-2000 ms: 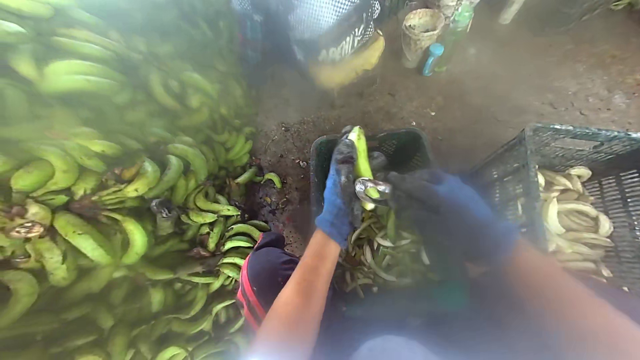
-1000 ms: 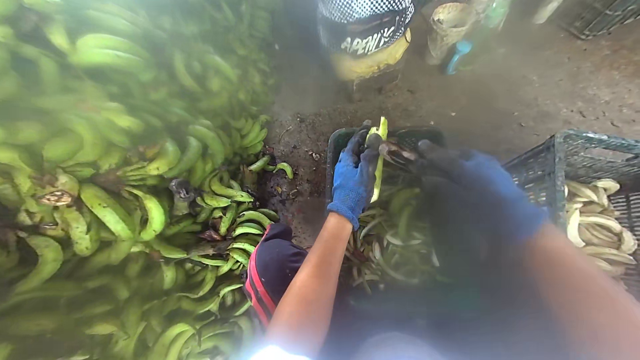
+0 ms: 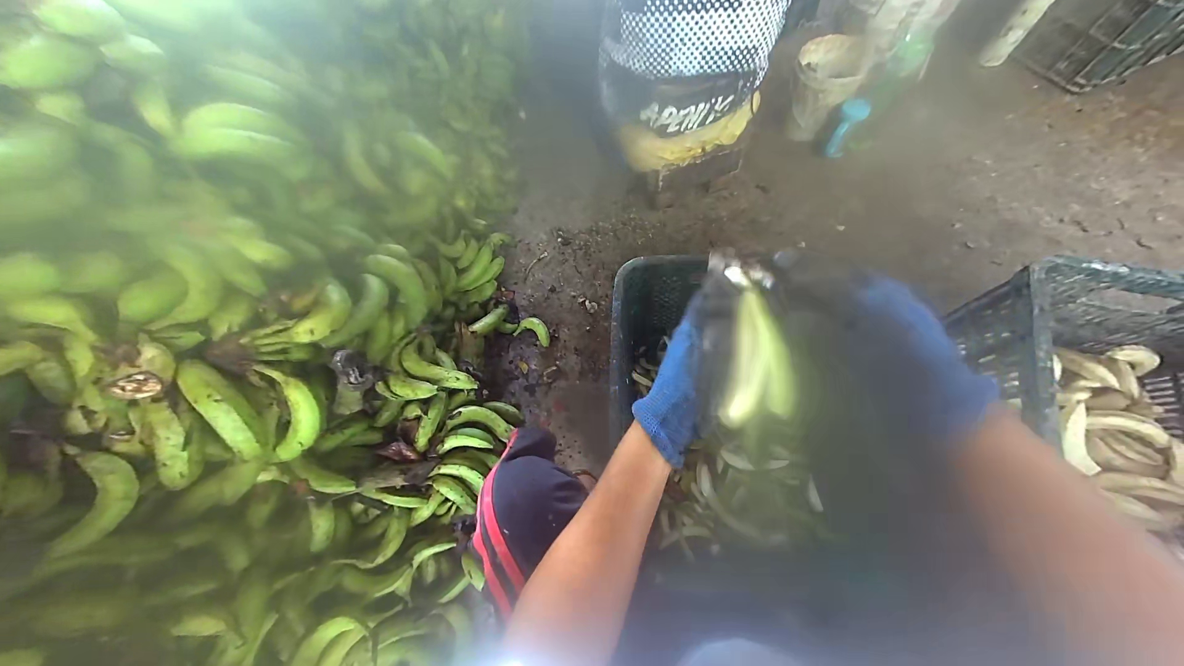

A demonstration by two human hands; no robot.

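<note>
My left hand (image 3: 689, 370), in a blue glove with a dark palm, grips a green plantain (image 3: 758, 365) over a dark plastic crate (image 3: 622, 314). Strips of peel (image 3: 712, 499) lie in that crate. The plantain is blurred, with pale and green areas showing. My right hand (image 3: 888, 342), gloved alike, is close on the plantain's right; blur hides its fingers and whatever they hold. Something shiny shows at the plantain's top end, too blurred to name.
A large heap of green plantains (image 3: 222, 407) fills the left. A plastic crate (image 3: 1036, 342) of peeled plantains (image 3: 1119, 435) stands right. Beyond are a mesh-covered container (image 3: 694, 83), a dirty bucket (image 3: 828, 79), a blue object (image 3: 846, 125) and another crate (image 3: 1101, 42). My knee (image 3: 532, 509) is beside the heap.
The plantain was upright between my hands above the crate; now it shows wider, blurred and lower. My right hand has moved in the meantime. The view has shifted somewhat.
</note>
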